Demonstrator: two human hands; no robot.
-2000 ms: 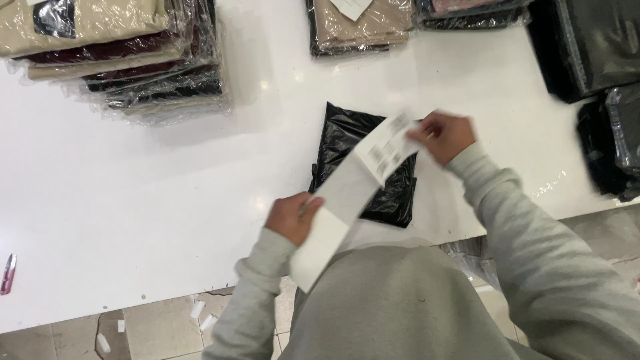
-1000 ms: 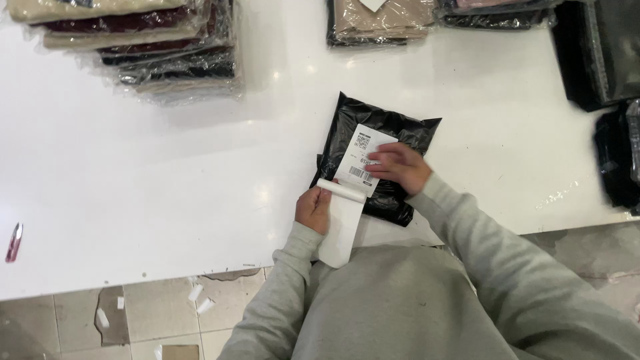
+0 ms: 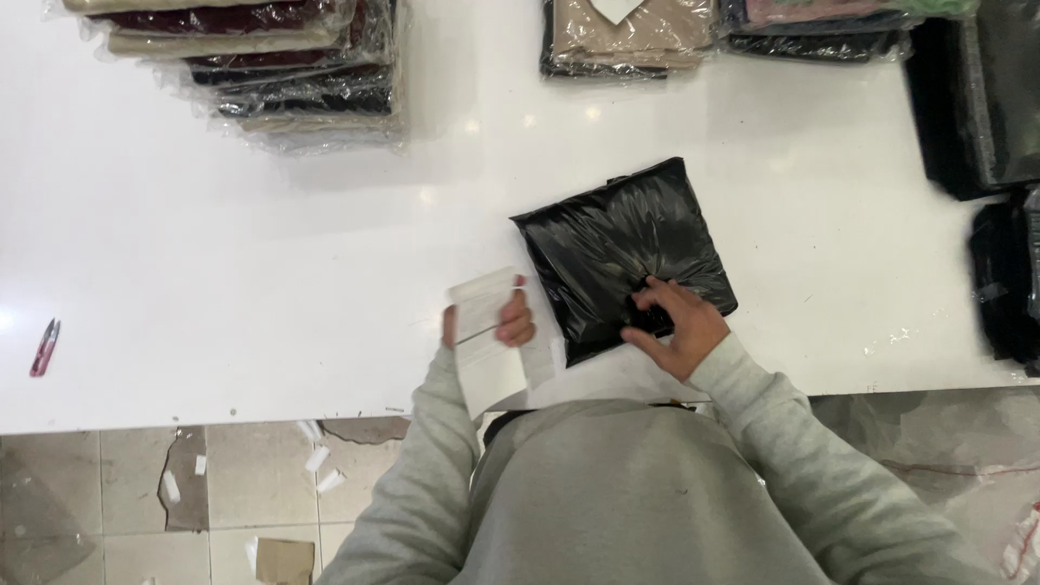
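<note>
A square black plastic mailing bag (image 3: 617,244) lies on the white table (image 3: 244,284) in front of me, and no white label shows on its upper face. The thumb and fingers of my right hand (image 3: 678,325) rest apart on its lower right part, where the film is wrinkled. To the left of the bag, my left hand (image 3: 513,317) holds a strip of white label paper (image 3: 491,349) that hangs toward the table's near edge. The strip is blurred and its print cannot be read.
Clear-wrapped folded garments (image 3: 309,89) are stacked at the upper left. More wrapped garments (image 3: 626,41) lie at the top, beside another pile (image 3: 812,41). Dark packages (image 3: 1003,276) stand at the right. Pink-handled thread snips (image 3: 45,348) lie at the left. Paper scraps (image 3: 317,459) litter the tiled floor.
A second ago a printed white label lay on the bag's upper face under my right hand; now that face shows plain black and the bag sits at another angle. My left hand has moved off the bag.
</note>
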